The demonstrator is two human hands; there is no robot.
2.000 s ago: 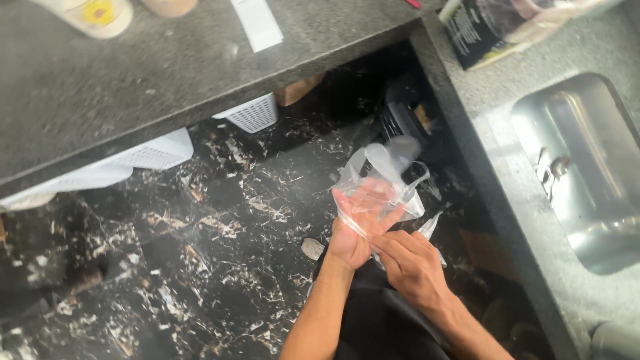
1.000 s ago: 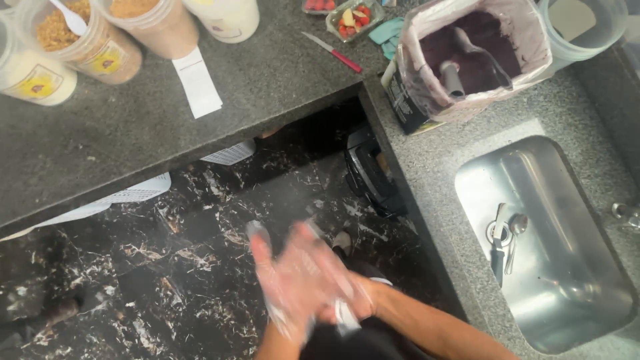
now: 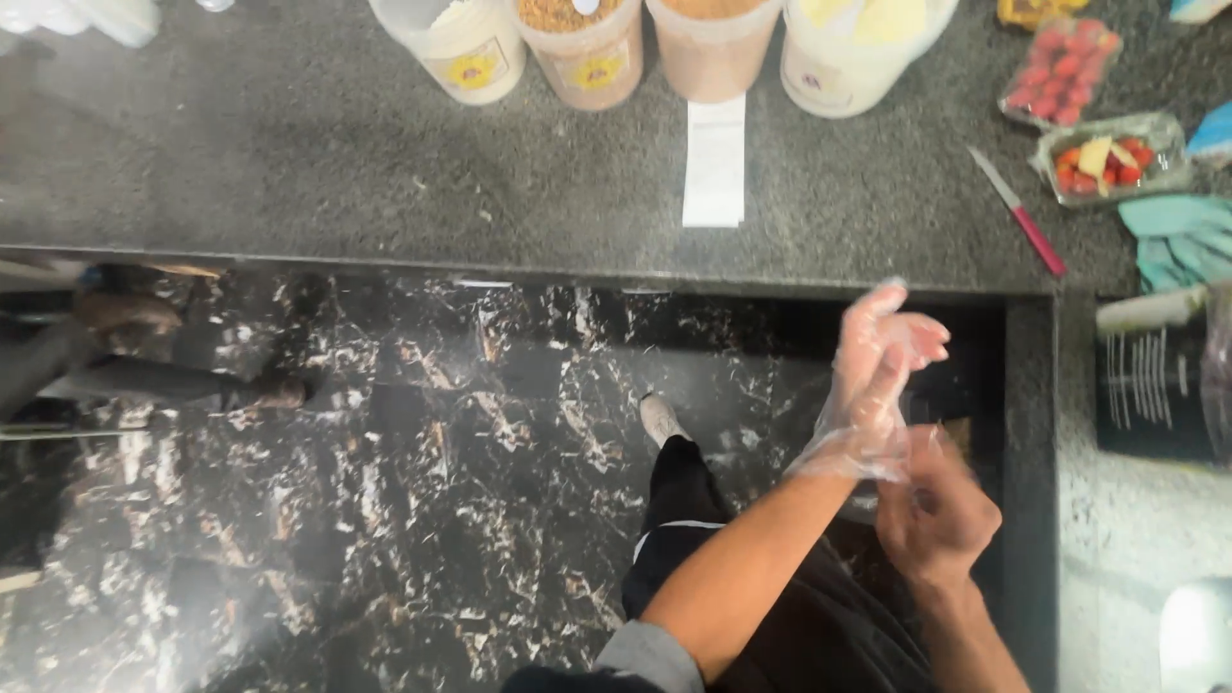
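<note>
Over the floor beside the counter, my left hand (image 3: 871, 371) wears a clear plastic disposable glove (image 3: 852, 438), its fingers raised and apart, holding nothing. My right hand (image 3: 934, 510) is bare and slightly blurred. It is at the glove's loose cuff by my left wrist, fingers bent and seemingly pinching the film. On the dark counter above lie a small knife with a pink handle (image 3: 1035, 236) and a strip of white paper (image 3: 714, 168).
Plastic tubs (image 3: 712, 58) of powders and crumbs line the counter. At right are a punnet of red berries (image 3: 1062, 75), a tray of cut strawberries (image 3: 1107, 166), a teal cloth (image 3: 1179, 236) and a black container (image 3: 1155, 385). Another person's legs (image 3: 144, 375) show at far left.
The view has swung left, so the tubs sit more centrally. My hands, close together and blurred a second ago, now show the left raised and the right at its wrist.
</note>
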